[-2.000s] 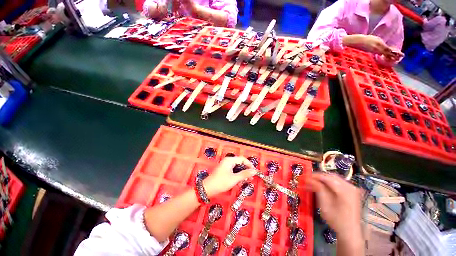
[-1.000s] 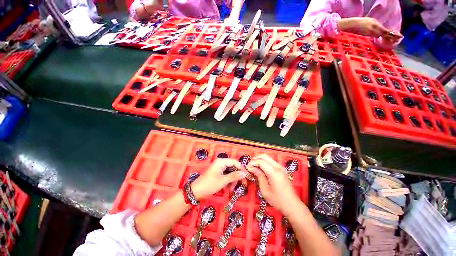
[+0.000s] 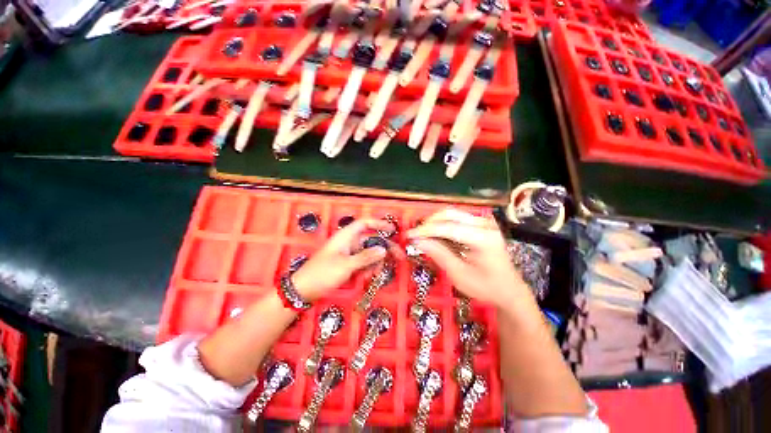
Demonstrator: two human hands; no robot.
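Observation:
My left hand (image 3: pixel 338 260) pinches a dark round watch head (image 3: pixel 374 243) over the upper middle of the red watch tray (image 3: pixel 226 303). My right hand (image 3: pixel 473 258) is just to its right, fingertips close to the watch head. A small shiny bit shows at those fingertips; whether they grip it is unclear. Banded watches (image 3: pixel 369 334) with metal bracelets lie slantwise in the tray's lower and right cells. Bare watch heads (image 3: pixel 308 221) sit in top-row cells. My hands hide some cells.
Stacked red trays of strap watches (image 3: pixel 345 110) stand ahead on a ledge. A tray of bare heads (image 3: pixel 647 127) is at upper right. A pale ring (image 3: pixel 538 206), the parts box (image 3: pixel 531 266), leather straps (image 3: pixel 621 283) and a white packet (image 3: pixel 708 321) lie right.
The view has tilted down and shifted. My right hand came from the tray's right side to my left hand, and its fingertips now look slightly apart from it. The stretched bracelet is no longer visible.

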